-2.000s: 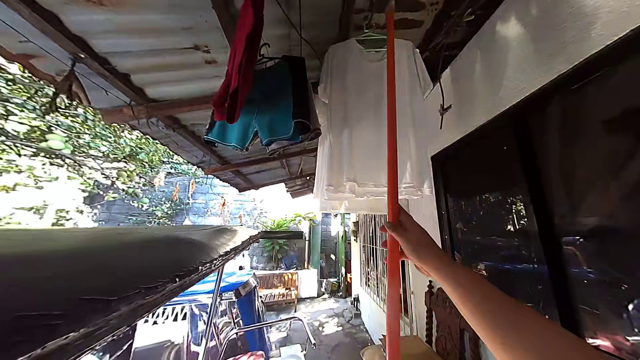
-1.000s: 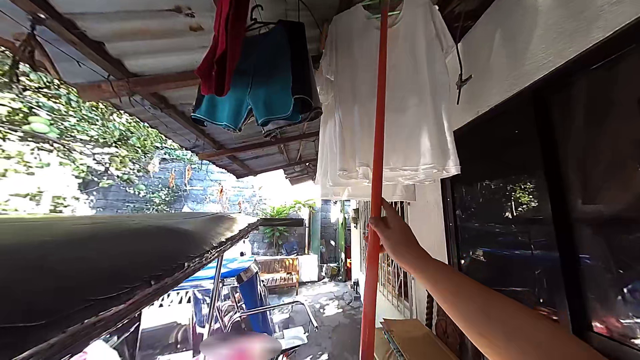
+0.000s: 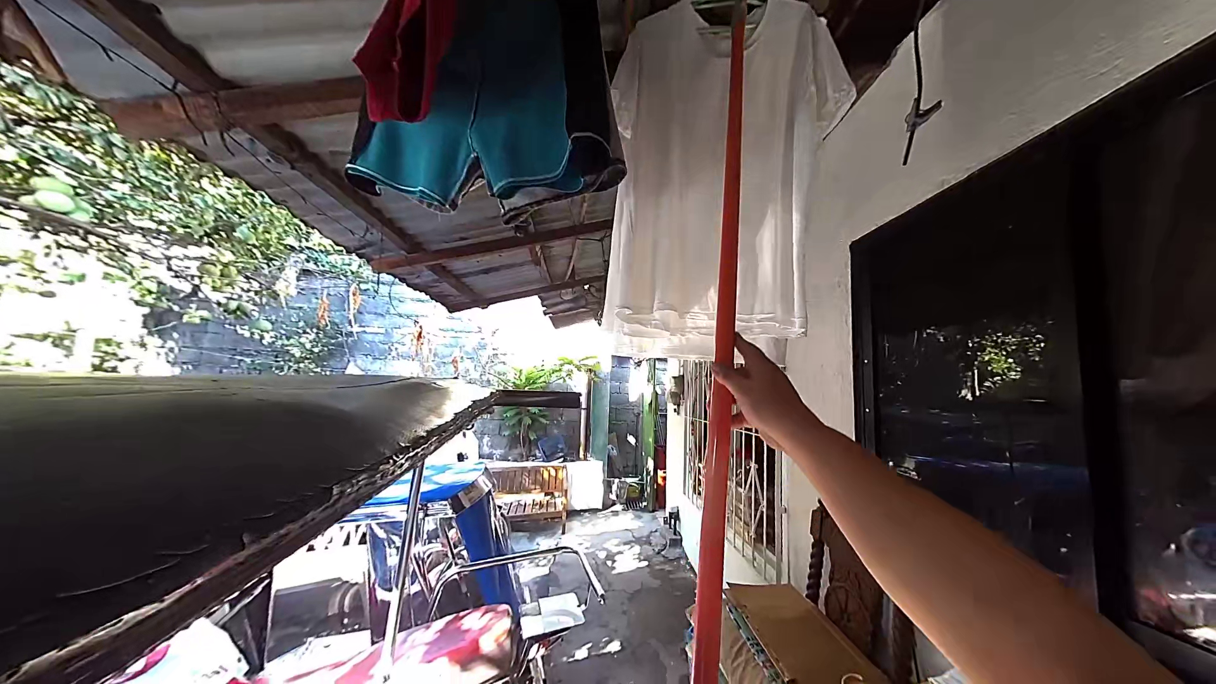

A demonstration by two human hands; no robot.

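My right hand (image 3: 760, 394) grips a long red pole (image 3: 724, 285) that stands nearly upright, its top at the neck of a white shirt (image 3: 665, 190). The shirt hangs on a green hanger (image 3: 708, 8) under the roof; whether the pole's tip touches the hanger I cannot tell. Left of the shirt hang teal shorts (image 3: 518, 123) with dark sides and a red garment (image 3: 404, 57). My left hand is not in view.
A dark canopy (image 3: 190, 484) juts in at the left, above a red seat (image 3: 456, 646) and metal rails. A dark-framed window (image 3: 988, 380) fills the right wall. Below stands a brown box or board (image 3: 798, 627). Farther back is a wooden bench (image 3: 527, 489).
The red pole's lower end has swung left, so the pole leans a little. My right hand stays on it. The view has shifted closer to the hanging clothes.
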